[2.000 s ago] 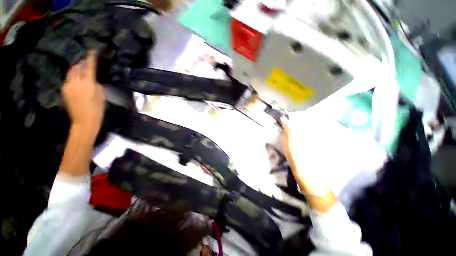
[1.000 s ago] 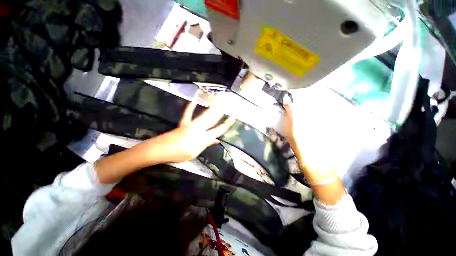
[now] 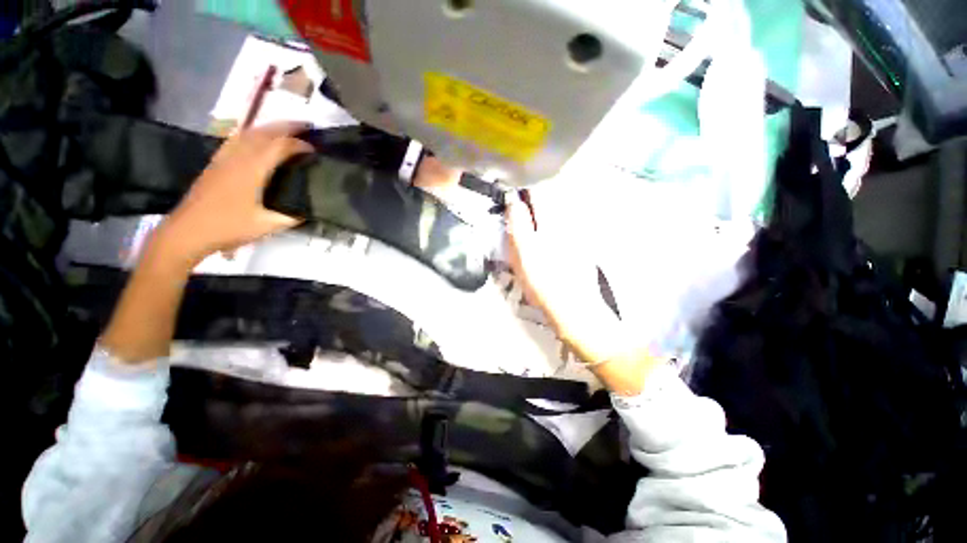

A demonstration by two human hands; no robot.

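My left hand point(image 3: 233, 196) is closed around a camouflage shoulder strap point(image 3: 361, 202), left of the machine head point(image 3: 498, 74). The strap's rounded right end lies below the clamp frame point(image 3: 411, 161) at the front of the head. My right hand point(image 3: 525, 249) is at the clamp's right side, its fingertips at a small black piece point(image 3: 486, 189) under the head; glare hides whether it grips this. Two more shoulder straps lie nearer my body, the middle one point(image 3: 361, 323) and the nearest one point(image 3: 329, 424), which has a black buckle point(image 3: 435, 430).
A dark camouflage strap pile point(image 3: 64, 85) is at the left. A black webbing pile point(image 3: 816, 361) is at the right. The control panel point(image 3: 901, 53) is at the upper right. A white template point(image 3: 308, 85) with a reddish bar lies behind the straps.
My left hand has moved up and left and now holds a shoulder strap, which has shifted up towards the clamp. My right hand stays beside the clamp. The view has shifted to the right.
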